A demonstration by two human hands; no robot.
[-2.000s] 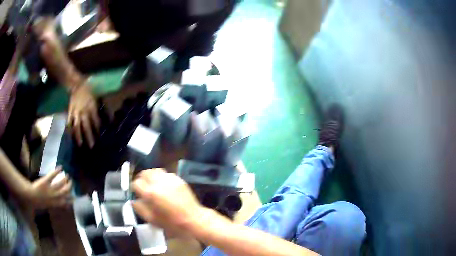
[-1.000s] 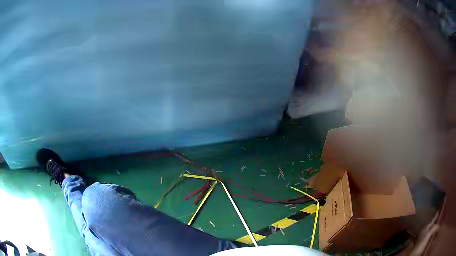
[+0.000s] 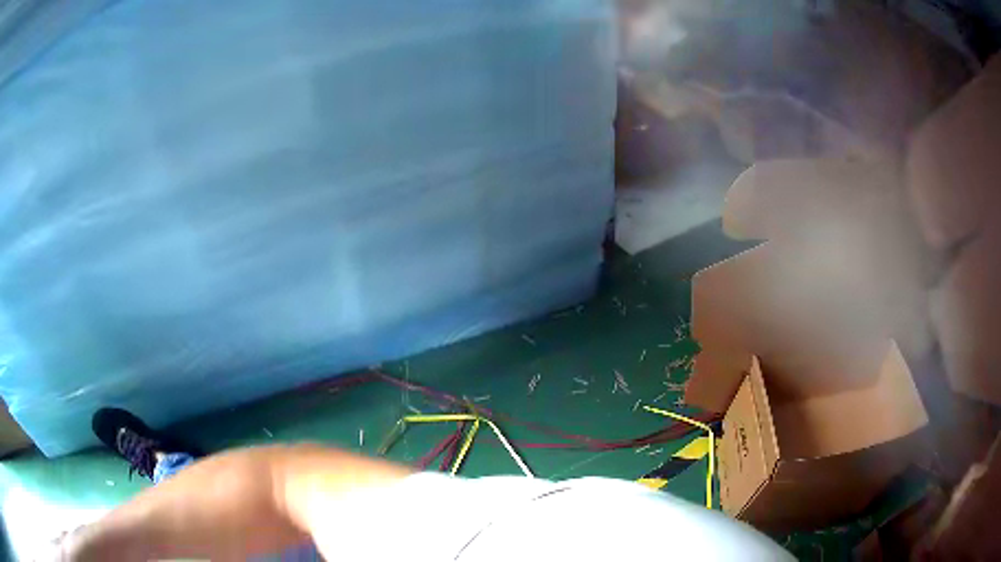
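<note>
My right forearm, bare below a white sleeve (image 3: 571,521), reaches blurred across the bottom toward the lower left. My right hand (image 3: 82,540) shows only as a blurred patch near the lower left edge; its fingers and anything in it cannot be made out. My left hand is out of the picture. An open brown carton (image 3: 748,448) stands on the floor at the lower right, flaps up, with small dark print on one side. Its inside is partly visible. My hand is far from it. No retail boxes or black tubes show.
A large blue wrapped stack (image 3: 329,198) fills the upper left. My dark shoe (image 3: 127,440) is beside its base. Yellow strapping (image 3: 439,418), reddish straps and small scraps lie on the green floor (image 3: 549,373). More brown cardboard (image 3: 960,154) is at the right edge.
The view has swung right, away from the upright boxes and the other people's hands, to the blue stack and open carton. My right forearm has come into view at the lower left.
</note>
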